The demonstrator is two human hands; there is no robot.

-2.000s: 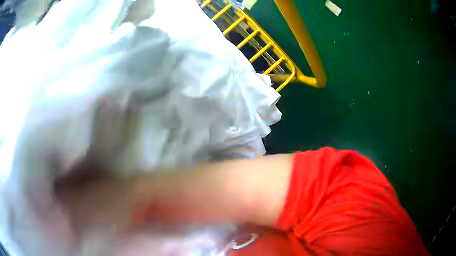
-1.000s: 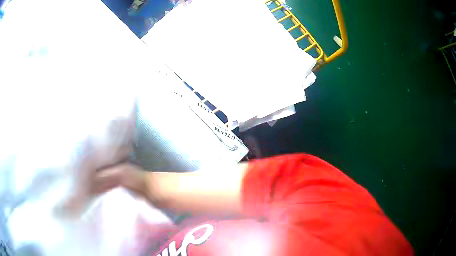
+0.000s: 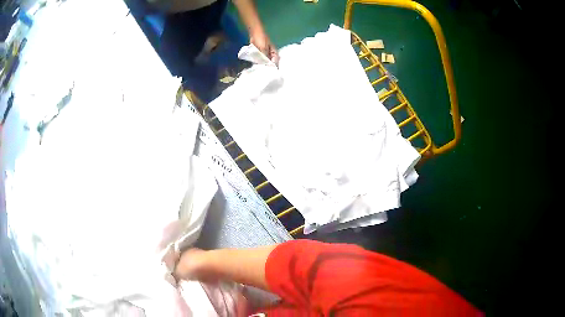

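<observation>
A large overexposed heap of white cloth (image 3: 105, 186) covers the table at the left. My right hand (image 3: 178, 257) is at its near right edge, with folds gathered around the fingers. The hand looks closed on the cloth, but glare and folds hide the fingertips. My left hand is not in view.
Grey patterned table cover (image 3: 238, 210) lies right of the heap. A yellow barred trolley (image 3: 449, 93) beside it holds a flat white cloth stack (image 3: 334, 130). Another person's hand (image 3: 265, 46) touches the stack's far corner. Small tan pieces (image 3: 375, 44) lie on the green floor.
The view has shifted, showing more of the trolley and its stack. My right hand, blurred over cloth before, is now at the heap's near edge. Another person's arm has come into view.
</observation>
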